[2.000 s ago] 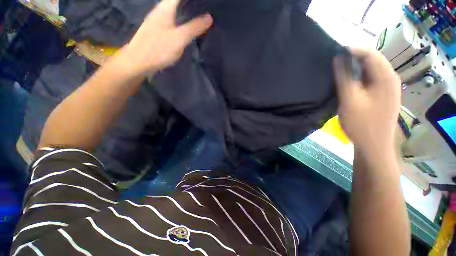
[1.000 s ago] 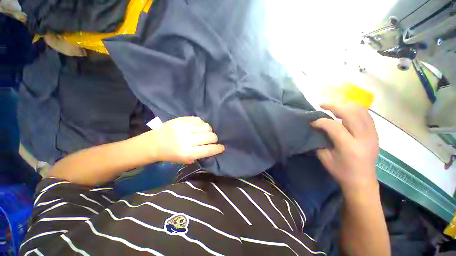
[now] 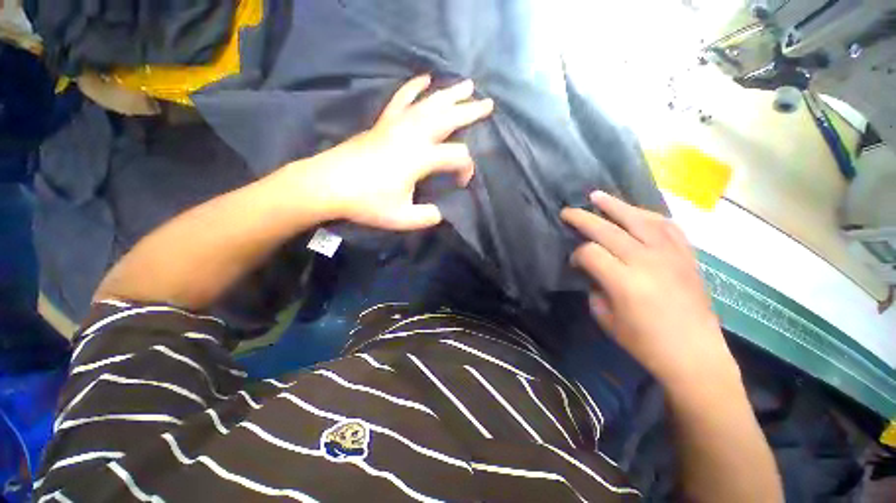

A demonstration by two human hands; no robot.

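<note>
A dark grey garment piece [image 3: 334, 49] lies over the table and hangs toward my lap, pale where the lamp lights it. My left hand [image 3: 398, 162] lies on top of the cloth with fingers spread. My right hand [image 3: 639, 275] rests on the cloth's right part near the table edge, fingers partly bent and apart. Neither hand shows a grip on the cloth. A small white label [image 3: 324, 242] shows below my left forearm.
The sewing machine [image 3: 835, 49] stands at upper right, with dark blue snips [image 3: 832, 135] on its bed. Yellow tape [image 3: 695, 176] lies beside the cloth. The green table edge [image 3: 786, 319] runs at right. Dark cloth heaps [image 3: 138, 34] and yellow plastic [image 3: 172, 81] are at upper left.
My left hand has moved up and right onto the cloth and spread its fingers. My right hand has released the cloth's edge and moved slightly left. The cloth lies flatter, farther up the table.
</note>
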